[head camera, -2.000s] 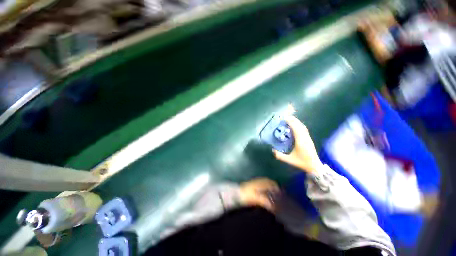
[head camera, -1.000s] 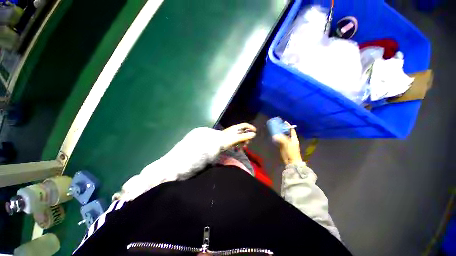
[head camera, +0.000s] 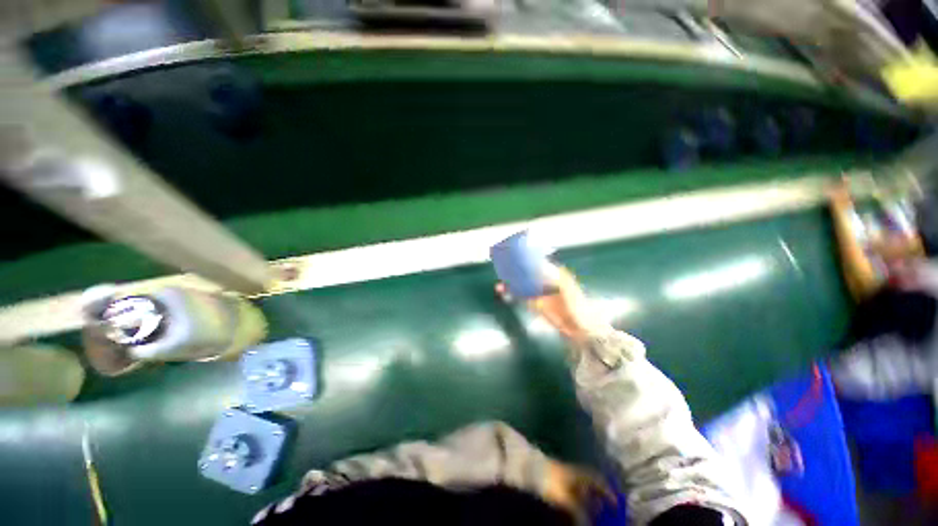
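My right hand (head camera: 556, 298) holds a blue-grey square moulded part (head camera: 522, 264) over the green bench, just in front of the white rail. The part's flat face shows; my fingers are at its lower edge. My left hand (head camera: 579, 487) is low at the front bench edge, blurred and partly dark, so I cannot tell whether it holds anything. Two more square parts lie on the bench at the left, the upper one (head camera: 278, 374) and the lower one (head camera: 244, 449), raised round centres facing up.
A pump bottle (head camera: 165, 326) stands by the slanted post (head camera: 134, 200). A yellow pen-like tool (head camera: 95, 483) lies at the left. Dark parts sit on the conveyor belt (head camera: 463, 128) beyond the rail (head camera: 411, 262). A blue bin (head camera: 823, 452) and another person's arm (head camera: 852, 241) are at the right.
The view has swung from the blue bin back to the bench and belt. My right hand has moved with its part from beside the bin to over the bench, near the rail.
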